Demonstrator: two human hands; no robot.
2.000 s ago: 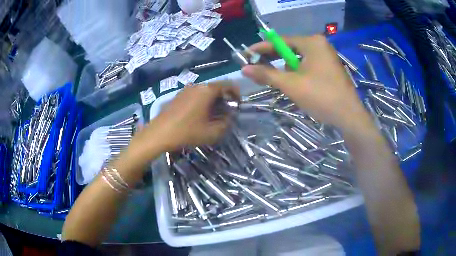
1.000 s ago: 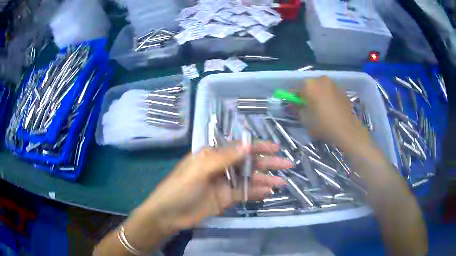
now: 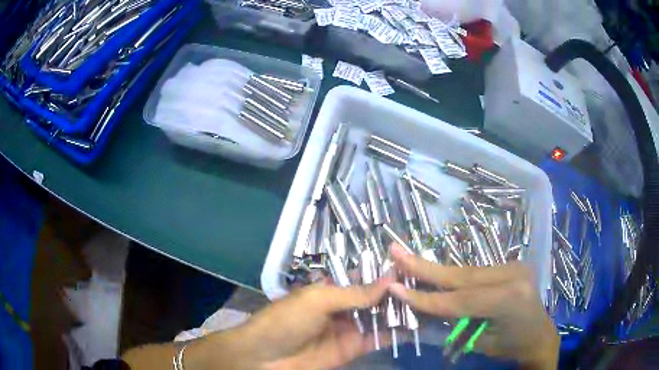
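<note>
My left hand [image 3: 318, 318] and my right hand [image 3: 477, 296] meet over the front edge of the white tub [image 3: 289, 238]. Between their fingers are several silver damper cylinders [image 3: 392, 312] side by side, with thin rods pointing toward me. My left hand holds them from the left; my right fingertips touch them. My right hand also keeps the green-handled tool [image 3: 466, 334] at its lower palm; its tip is not clear. Many loose cylinders lie in the tub, partly hidden by my hands.
A clear box [image 3: 224, 149] with white lining and a few cylinders stands left of the tub. Stacked blue trays [image 3: 94, 119] are at upper left, another blue tray [image 3: 571, 318] at right. Printed packets [image 3: 390, 29], a white bench unit [image 3: 531, 101] and a black hose [image 3: 643, 144] lie behind and right.
My hands have come together at the tub's front, with cylinders now lined up between them. The green tool moved from the tub's back toward me. The view has turned and shifted.
</note>
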